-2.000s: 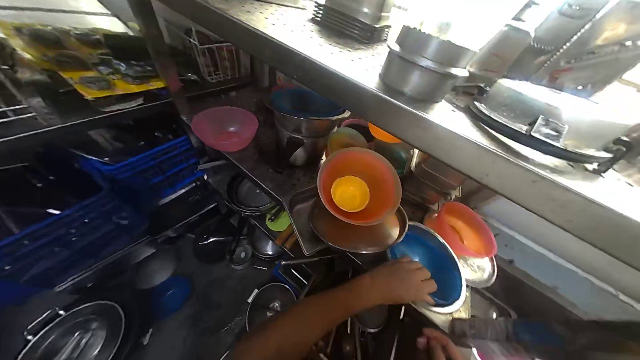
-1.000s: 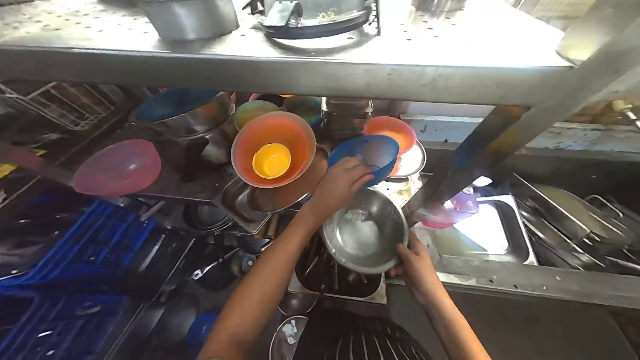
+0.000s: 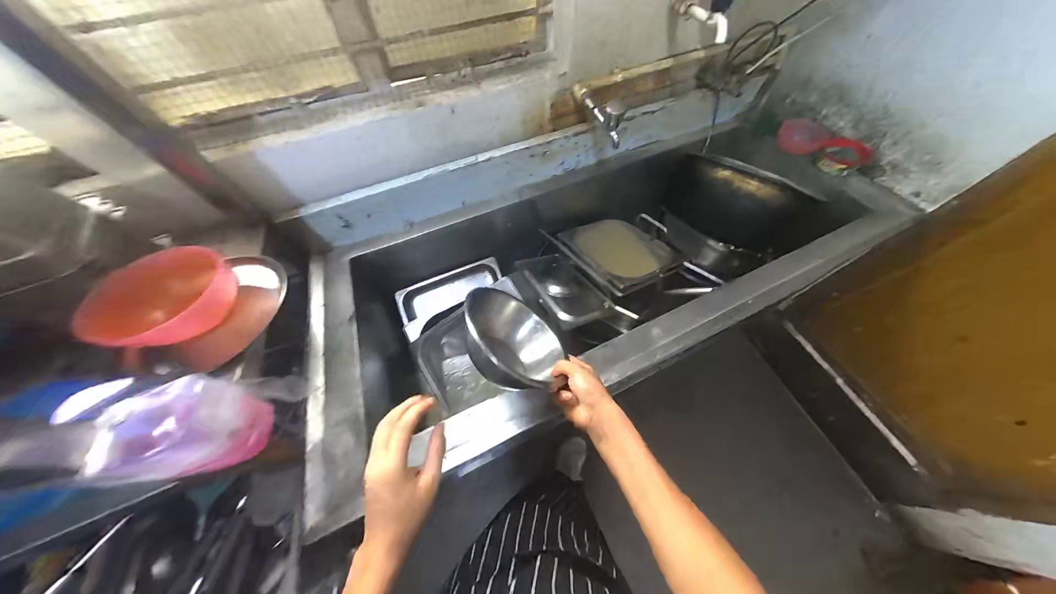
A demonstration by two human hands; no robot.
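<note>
My right hand (image 3: 580,391) grips the rim of a stainless steel bowl (image 3: 513,337), which is tilted above the near left part of a long sink. Empty, with its fingers apart, my left hand (image 3: 404,462) is at the sink's front edge, left of the bowl and not touching it. Under and behind the bowl, a rectangular steel pan (image 3: 462,375) lies in the sink. Beside it are a steel tray (image 3: 448,290), a steel pan with a handle (image 3: 565,289) and a rectangular pan holding cloudy liquid (image 3: 617,249).
A large dark wok (image 3: 734,198) rests at the sink's far right, below and right of a wall tap (image 3: 606,115). The sink's steel rim (image 3: 693,318) runs in front. To the left are an orange plastic bowl (image 3: 157,297) and a pink plastic bag (image 3: 181,425). A brown panel (image 3: 949,330) stands right.
The view has swung right to the sink. The steel bowl has moved from beside the blue bowl to over the sink, held by my right hand. My left hand has come away from the blue bowl.
</note>
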